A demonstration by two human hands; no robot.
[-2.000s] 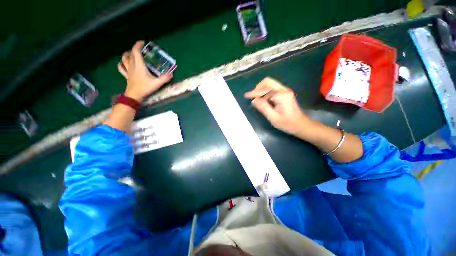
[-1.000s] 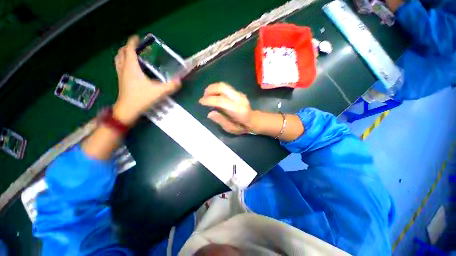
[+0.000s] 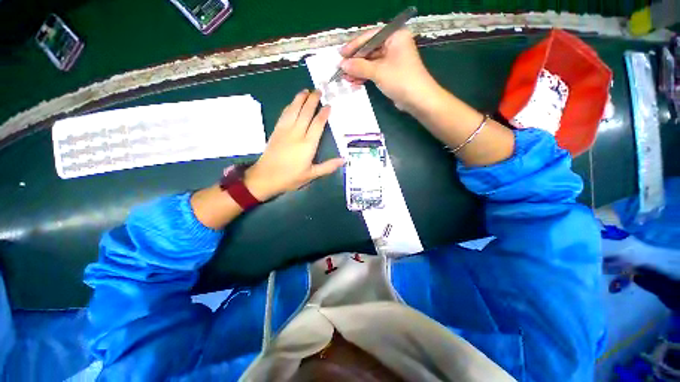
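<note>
A phone unit (image 3: 365,175) with a green board and silver areas lies on the long white adhesive strip (image 3: 399,224). My right hand (image 3: 391,67) holds tweezers (image 3: 384,33) pen-like, their tip down at the strip's far end, near faint grey shapes. My left hand (image 3: 294,145) rests flat with fingers spread, fingertips at the strip's left edge and thumb at the phone's left side; it grips nothing.
A wide white sticker sheet (image 3: 160,134) lies at left. A red bin (image 3: 578,89) with white speckled pieces stands at right, a pale blue strip (image 3: 645,134) beyond. Phone units (image 3: 60,42) lie on the green belt past the worn whitish edge (image 3: 186,63).
The phone unit has gone from my left hand onto the strip. My left hand has come down beside it. My right hand has moved to the strip's far end, and the tweezers now show clearly.
</note>
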